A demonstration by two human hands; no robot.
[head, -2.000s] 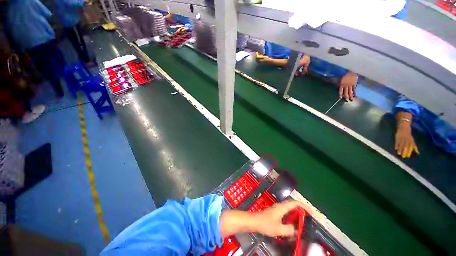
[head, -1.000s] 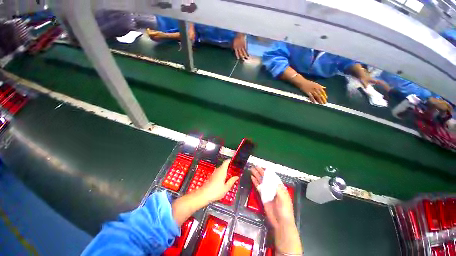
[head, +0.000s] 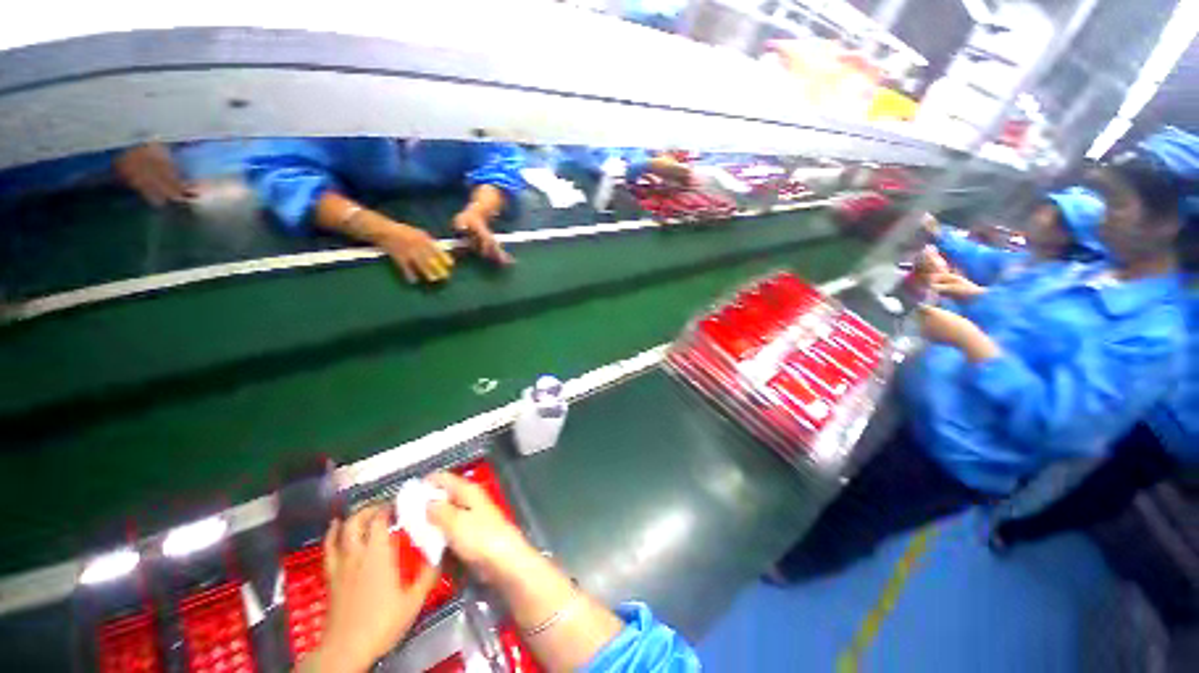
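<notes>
An open clear blister tray (head: 516, 489) lies in front of me, cut off by the bottom edge. Three open flip phones (head: 305, 594) stand in its left part, red keypads towards me and dark screen halves behind. My left hand (head: 366, 585) is against a closed red phone (head: 413, 565); its palm side is hidden, so its grip is unclear. My right hand (head: 476, 529) pinches a white cleaning cloth (head: 421, 510) over this phone, beside the left fingertips. Another red surface (head: 481, 484) shows behind the right hand.
A white pump bottle (head: 540, 417) stands at the belt edge. Stacked trays of red phones (head: 789, 362) are on the bench to the right. The green conveyor (head: 395, 348) runs behind. Workers in blue sit across it, and others stand at the right. A metal shelf beam (head: 263, 99) crosses above.
The view has swung right. My left hand has let go of the third phone, which now stands open in the tray. Both hands are now together at the phone to its right.
</notes>
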